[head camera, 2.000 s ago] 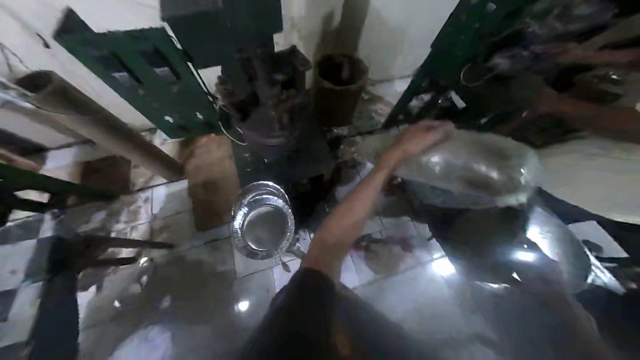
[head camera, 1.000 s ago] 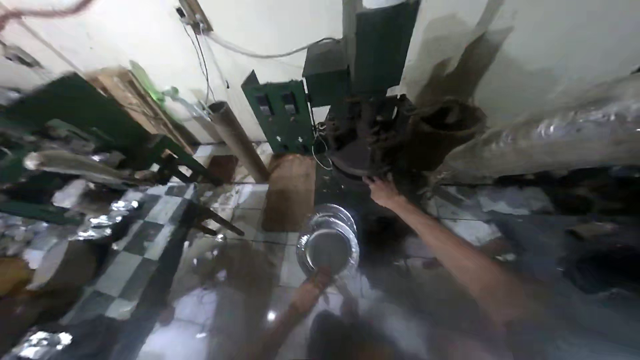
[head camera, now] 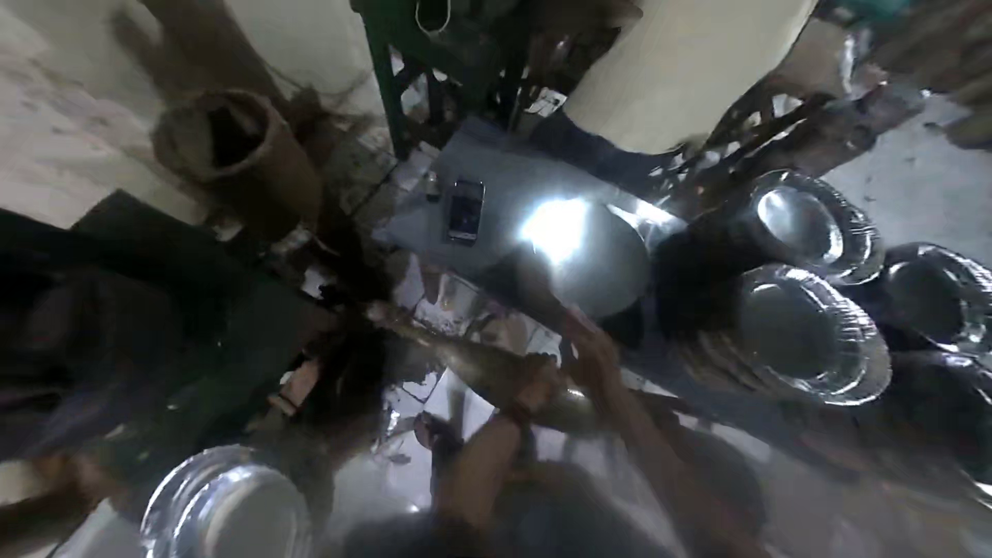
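Near the centre, my left hand is over or against a long dull rounded object that slants across the floor; blur hides whether it grips it. Just to the right, my right hand reaches to the lower edge of a shiny round metal sheet, its fingers partly hidden. The sheet lies on a grey surface. Stacked round metal pans with crimped rims stand to the right. More such pans are at the lower left.
A phone lies on the grey surface. A brown open-topped container stands by the wall at upper left. Dark machine parts fill the left side. A green metal frame and a large pale roll or sack are at the top.
My right hand has left the machine and my left hand has left the shiny pans; both are now close together by the round sheet. The view has swung far to the right.
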